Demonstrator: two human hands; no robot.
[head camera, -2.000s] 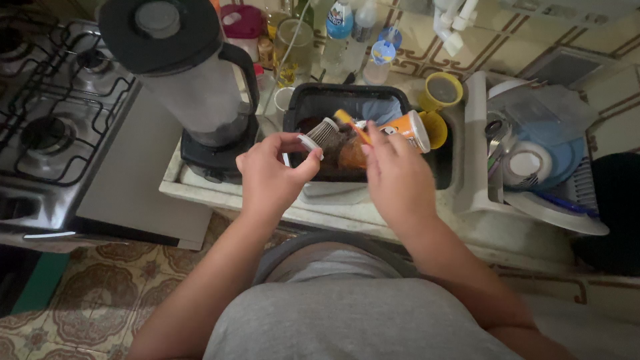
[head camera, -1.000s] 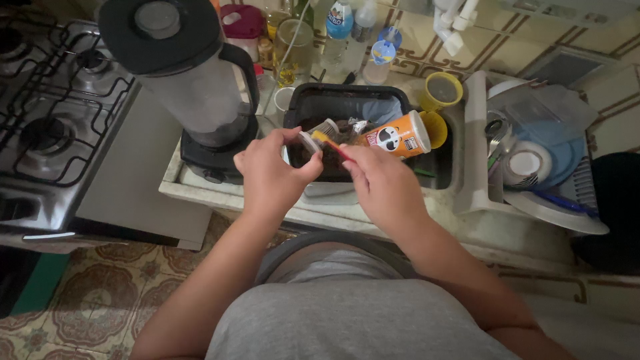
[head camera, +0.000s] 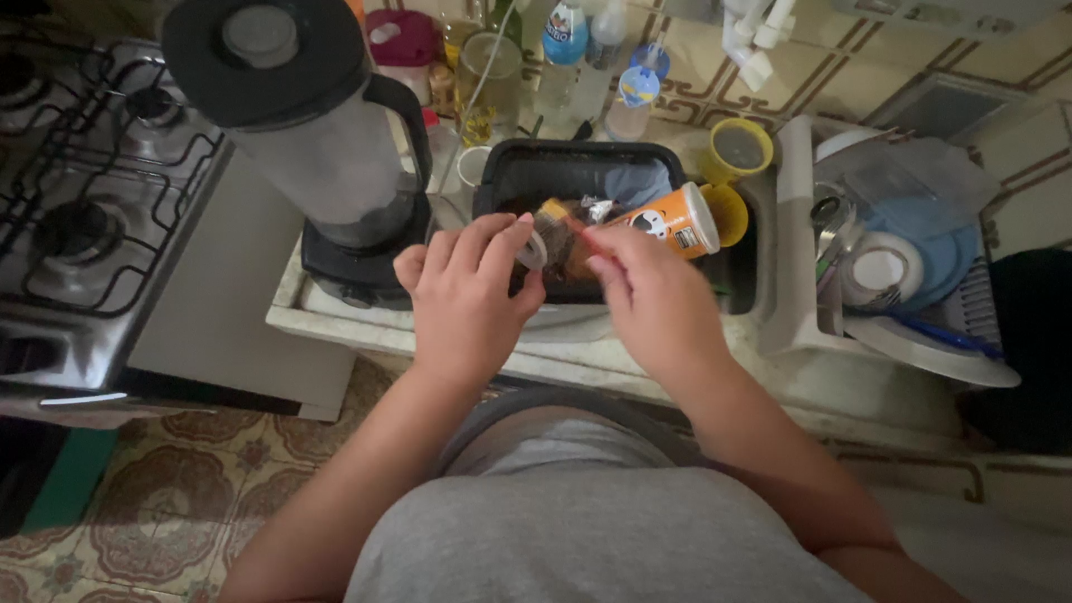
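Note:
My left hand (head camera: 473, 285) pinches a small round pale piece (head camera: 533, 251), perhaps a lid or filter part, over the near edge of a black plastic bin (head camera: 578, 151). In my right hand (head camera: 653, 293) is a thin red handle with a yellow end (head camera: 554, 209), blurred; it looks like a small brush and points at the pale piece. Beneath my hands the bin holds dark waste and crumpled foil (head camera: 598, 208). An orange cardboard snack tube (head camera: 670, 222) leans on the bin's right side, just beyond my right hand.
A blender (head camera: 335, 176) stands left of the bin, with a gas stove (head camera: 75, 209) farther left. Two yellow cups (head camera: 740, 149) stand at the right by the sink. A dish rack (head camera: 796, 251) with plates and cutlery is beyond them. Bottles (head camera: 563, 59) line the wall.
The yellow-ended tool in my right hand has shifted near the pale piece and its angle has varied. My left hand stays in about the same place.

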